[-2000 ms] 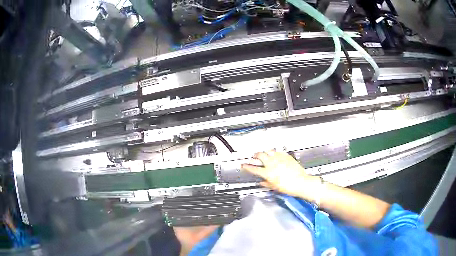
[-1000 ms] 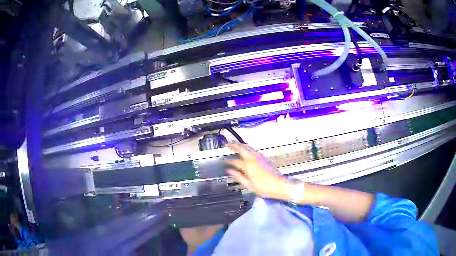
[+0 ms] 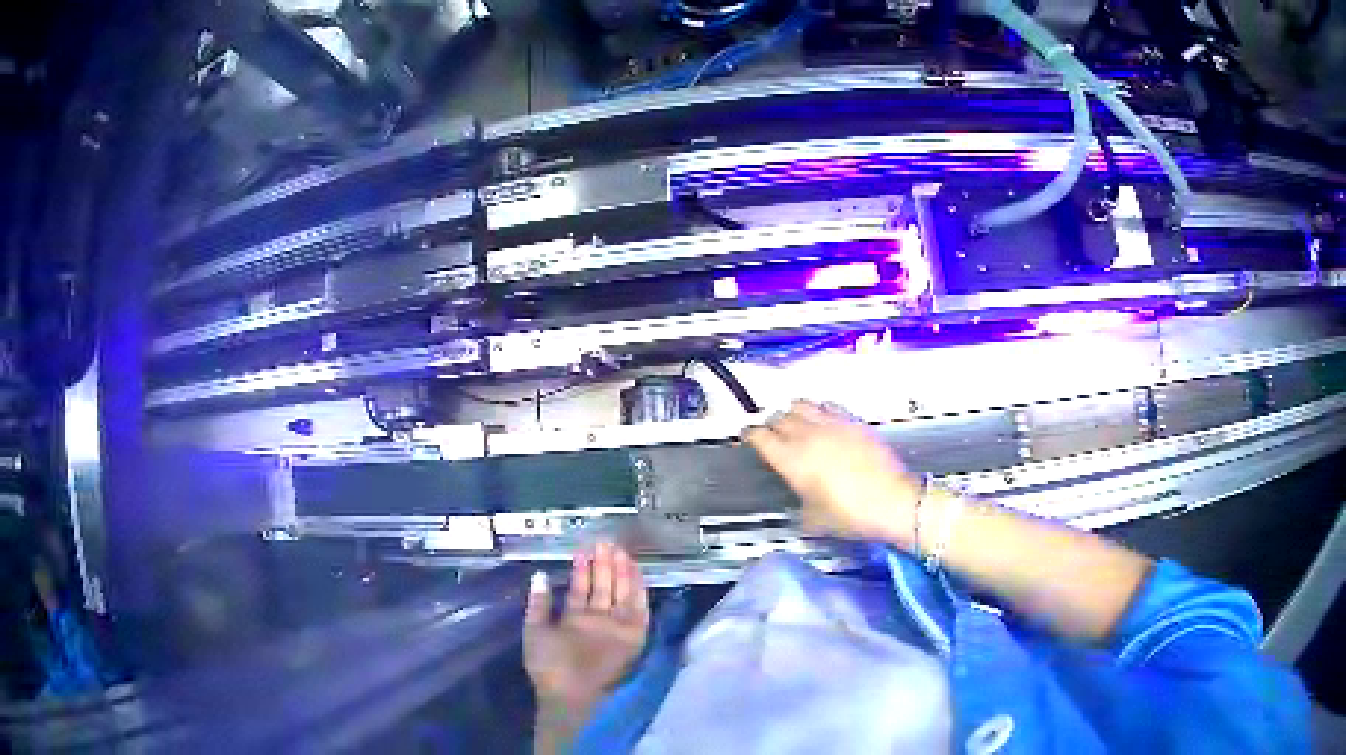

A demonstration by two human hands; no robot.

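Observation:
Flat dark grey carrier plates (image 3: 709, 479) lie end to end on the near conveyor track (image 3: 561, 440). My right hand (image 3: 839, 469) reaches over this track, its fingers on the plates near the far rail. Its underside is hidden, so any grip is unclear. My left hand (image 3: 591, 627) is below the near rail, palm up, fingers extended, with a white wrap on the thumb tip. It is empty.
More silver rails (image 3: 620, 332) run behind the near track. A dark machine block (image 3: 1033, 244) sits on them, with a pale green hose (image 3: 1089, 126) looping over it. Purple-pink light shines beside the block. A dark motor-like cylinder (image 3: 660, 398) lies behind the near track.
The stack of dark plates at the near edge is no longer seen there. My left hand has come into fuller view, palm up. The plates' joints and my right hand sit farther right than a second ago.

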